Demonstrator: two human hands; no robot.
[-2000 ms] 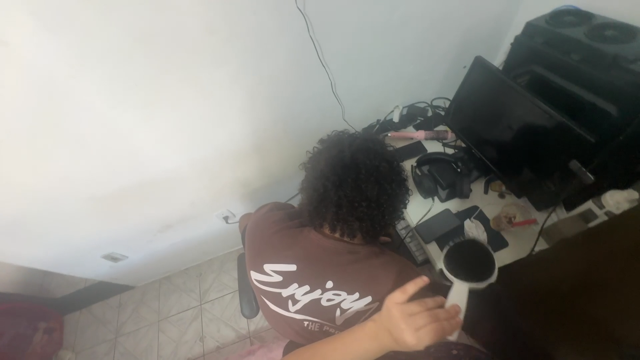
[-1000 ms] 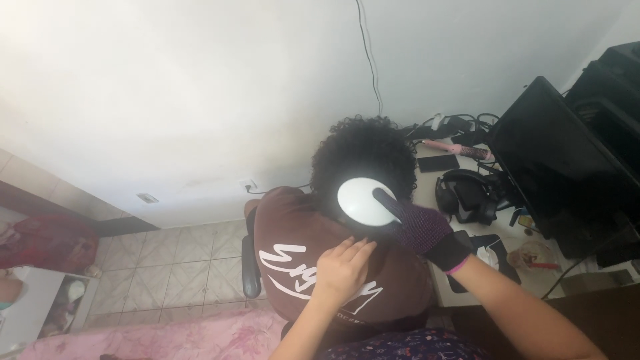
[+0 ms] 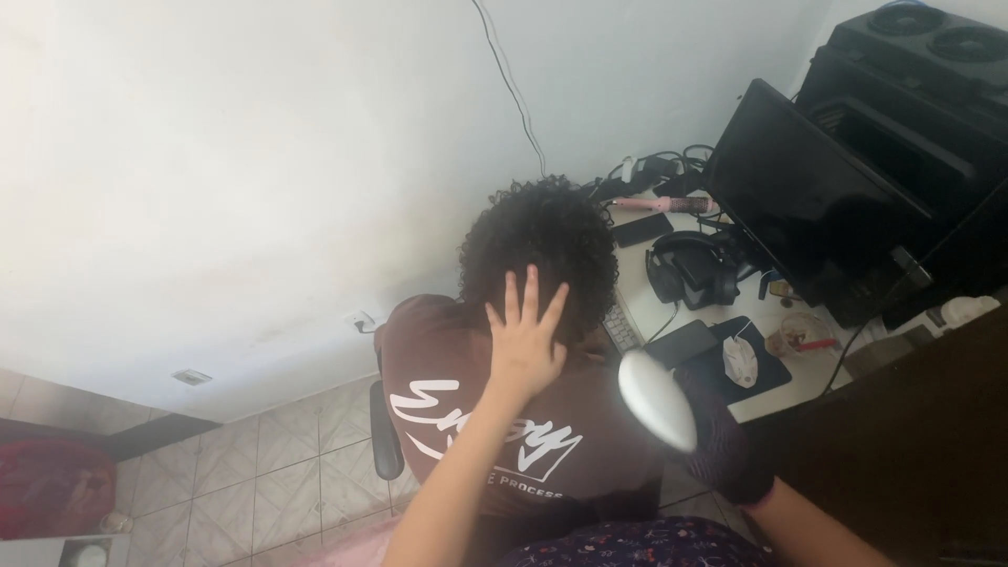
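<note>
A seated person with dark curly hair (image 3: 543, 228) and a brown shirt (image 3: 441, 339) has their back to me. My left hand (image 3: 528, 346), bare, lies with fingers spread at the nape, its fingertips against the lower hair. My right hand (image 3: 709, 433) wears a dark purple glove and holds a white oval-backed tool, probably a hair brush (image 3: 657, 400), to the right of the person's shoulder. The tool's smooth back faces me; its other face and its handle are hidden.
On the white desk (image 3: 646, 307) are headphones (image 3: 685, 268), a pink round brush (image 3: 661, 205), a keyboard (image 3: 622, 329), a white mouse (image 3: 740, 361), a plastic cup (image 3: 803, 335) and cables. A monitor (image 3: 819, 197) stands behind. A chair armrest (image 3: 386, 429) is beside the person.
My right hand has moved the white tool away from the back of the head to the right. My left hand has gone from the upper back up to the nape.
</note>
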